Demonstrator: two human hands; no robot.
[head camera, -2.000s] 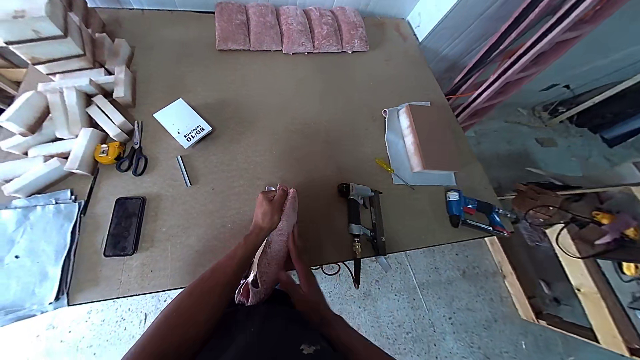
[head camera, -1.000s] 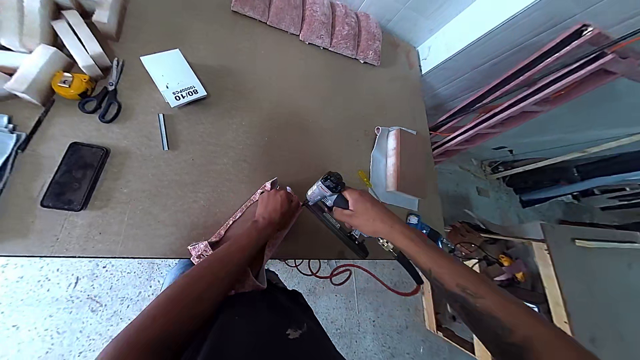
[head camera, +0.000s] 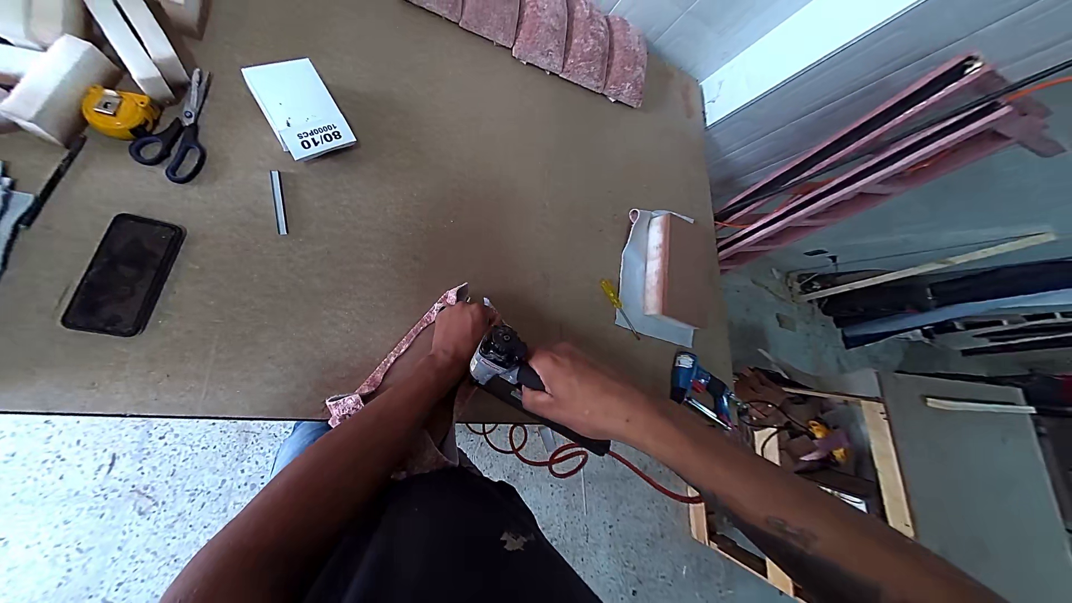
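Note:
My left hand (head camera: 459, 333) presses a piece covered in pink fabric (head camera: 402, 347) at the table's front edge, its fingers closed on the fabric near the far end. In my right hand (head camera: 569, 387) is a pneumatic staple gun (head camera: 501, 356), its head against the piece just right of my left hand. The nose of the tool and the spot it meets are hidden. A red coiled air hose (head camera: 561, 459) hangs below the table edge.
On the brown table (head camera: 435, 167) lie a phone (head camera: 124, 275), scissors (head camera: 177, 134), a tape measure (head camera: 120, 112), a staple box (head camera: 300, 109), a staple strip (head camera: 278, 203), a yellow screwdriver (head camera: 618, 303), a foam-edged block (head camera: 674, 272), a blue staple gun (head camera: 699, 385) and pink padded pieces (head camera: 578, 42).
My right hand has left the pink piece and picked the staple gun up off the table, bringing it left to the piece. The piece has been turned over. The view has shifted closer.

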